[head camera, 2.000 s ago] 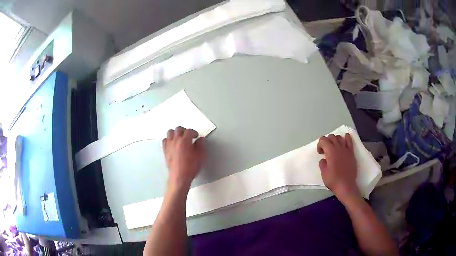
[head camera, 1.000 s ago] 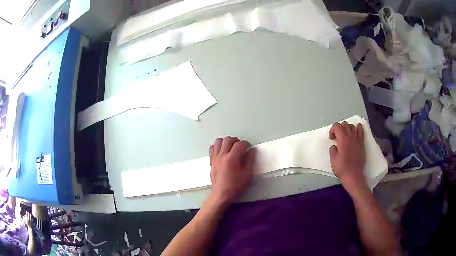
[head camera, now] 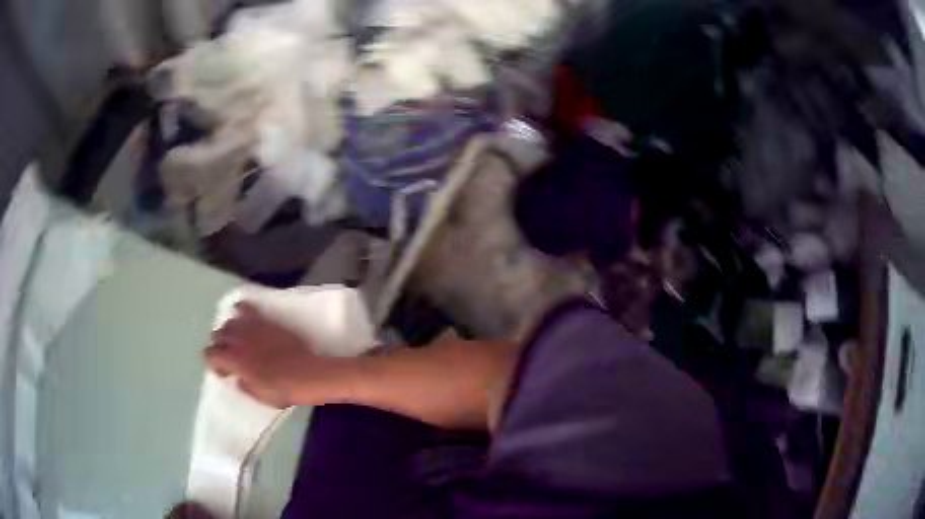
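The stack of white cut panels [head camera: 309, 312] lies on the pale grey-green feed table [head camera: 117, 355] in the lower left, its wide end at the table's edge and its narrower part running down out of the picture. My right hand [head camera: 264, 355] rests on top of the wide end with its fingers bent at the stack's far side. Blur hides whether it grips a layer. Only a small dark tip of my left hand [head camera: 190, 511] shows at the bottom edge, by the narrower part. The rest of it is cut off.
A scrap bin with a wooden edge [head camera: 431, 223] stands beyond the table, with crumpled white cloth [head camera: 269, 101] and blue-plaid cloth [head camera: 406, 152] heaped by it. A dark bundle [head camera: 573, 198] and small pale pieces [head camera: 811, 365] lie to the right. The picture is blurred.
The view has swung far to the right, so the blue machine and the single panel are out of sight. My right hand stays on the stack's wide end. My left hand is almost out of view.
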